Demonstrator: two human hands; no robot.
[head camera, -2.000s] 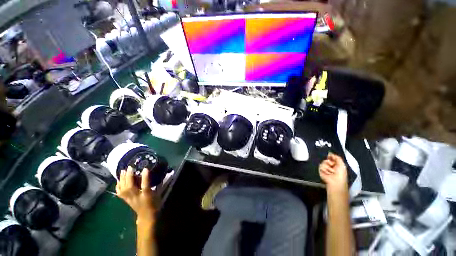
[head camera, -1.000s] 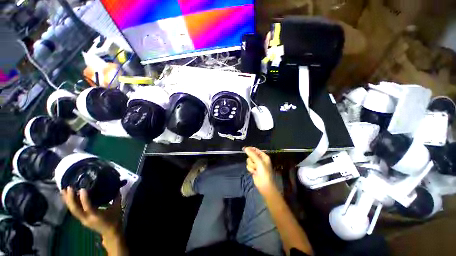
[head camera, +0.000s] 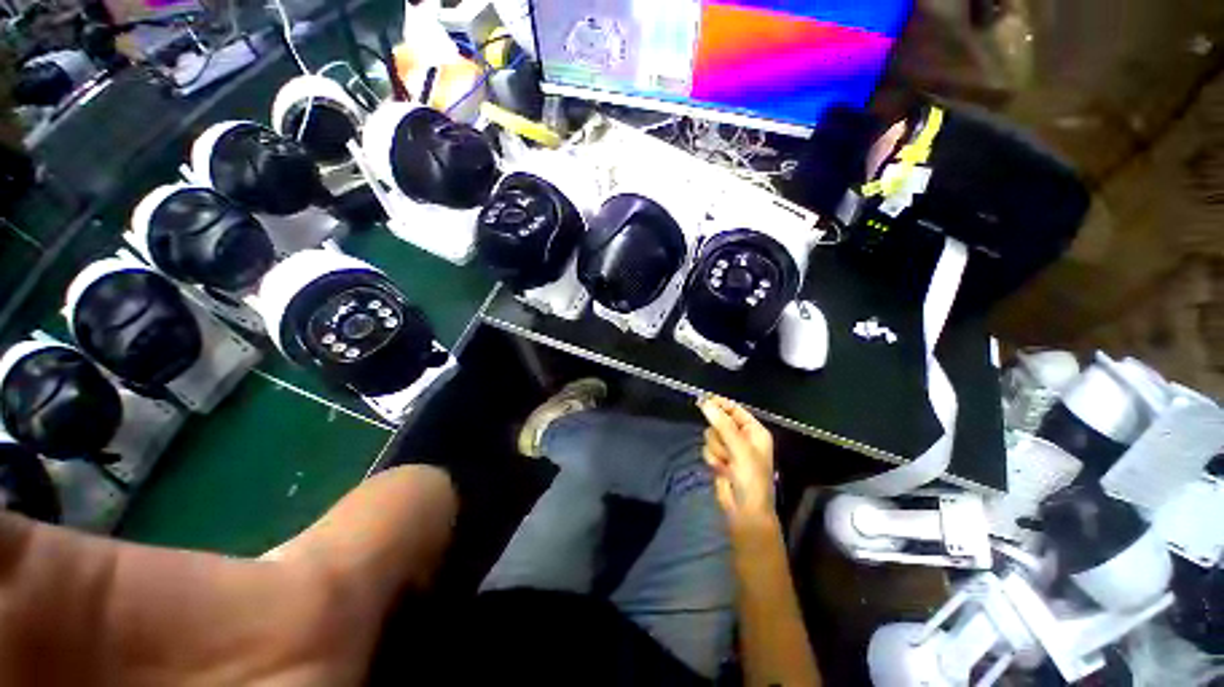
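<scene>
A white camera with a black ball (head camera: 356, 329) and a ring of lens circles stands on the green bench, with no hand on it. My left forearm fills the lower left; my left hand is out of the picture. My right hand (head camera: 738, 454) is just in front of the dark bench's edge, above my lap, thumb and fingertips close together; whether a tiny piece is between them cannot be made out. Small white pieces (head camera: 874, 330) lie on the dark bench right of the white mouse (head camera: 803, 336).
Several cameras line the green bench (head camera: 222, 470) at left and the dark bench (head camera: 859, 403). A monitor (head camera: 792, 61) stands behind. A white strip (head camera: 940, 362) hangs from a black machine (head camera: 993, 195). Jumbled camera units (head camera: 1101, 537) lie at lower right.
My left hand has let go of the near camera and left the picture; my forearm now crosses the lower left. That camera's lens ring now shows uncovered. The view has shifted.
</scene>
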